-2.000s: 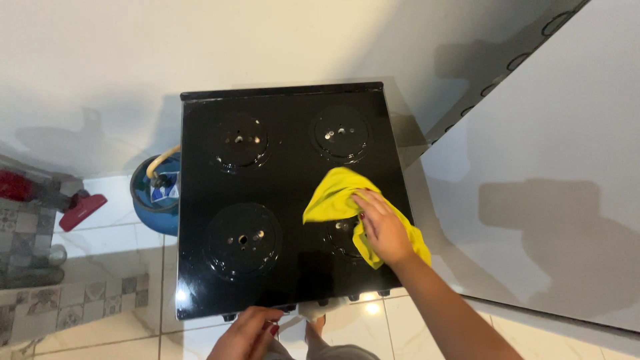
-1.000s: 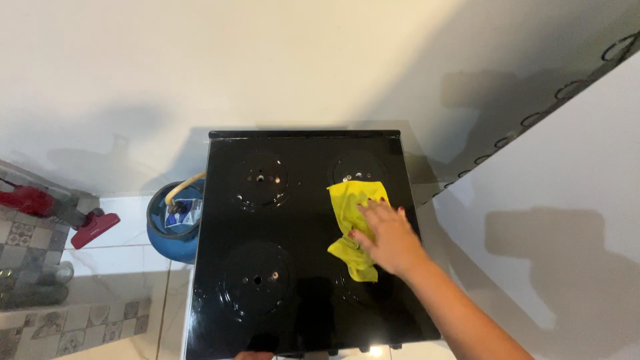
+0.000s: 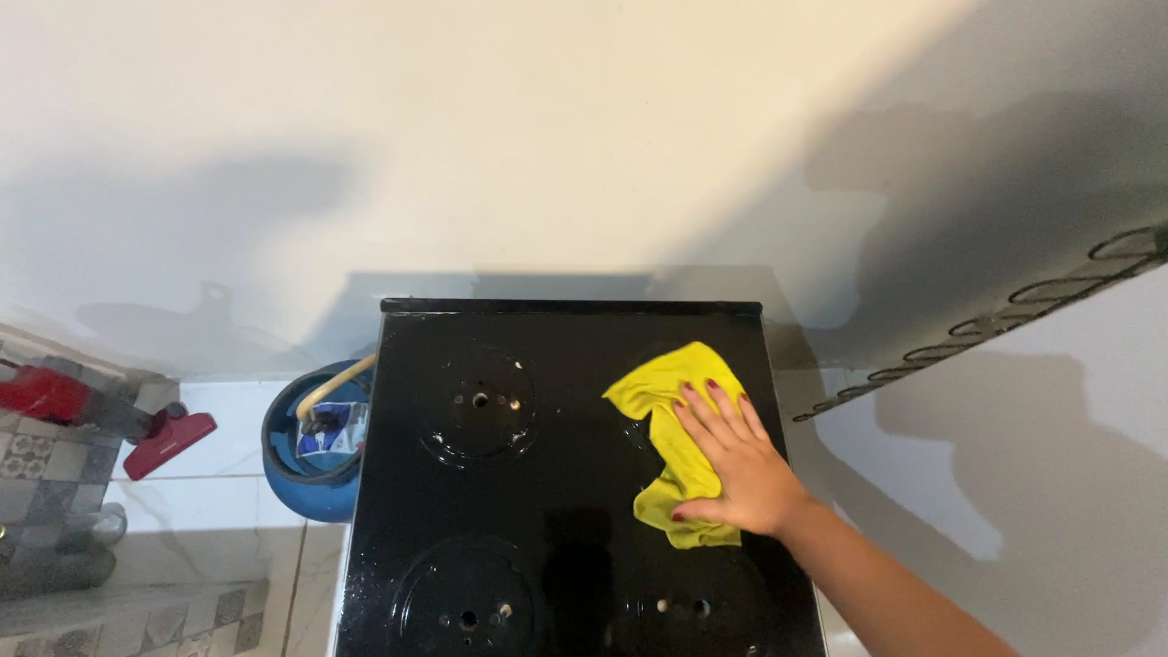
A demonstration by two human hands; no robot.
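My right hand (image 3: 741,470) lies palm down with its fingers spread on a yellow cloth (image 3: 680,447), pressing it against the black stovetop (image 3: 575,392). The crumpled cloth covers most of the back right burner recess. The burner recesses (image 3: 479,401) are bare, with holes in the middle and wet-looking shiny marks around their rims. My left hand is out of view.
A blue gas cylinder (image 3: 315,493) with a beige hose (image 3: 338,388) stands left of the stove. A red vacuum cleaner (image 3: 41,394) with its floor head (image 3: 169,445) is at the far left. Behind is a wall; a white panel (image 3: 1031,456) with dark coils rises at the right.
My right hand and the cloth have moved from the front right burner to the back right one. My left hand, earlier at the front edge, has left the view. The view has tilted up.
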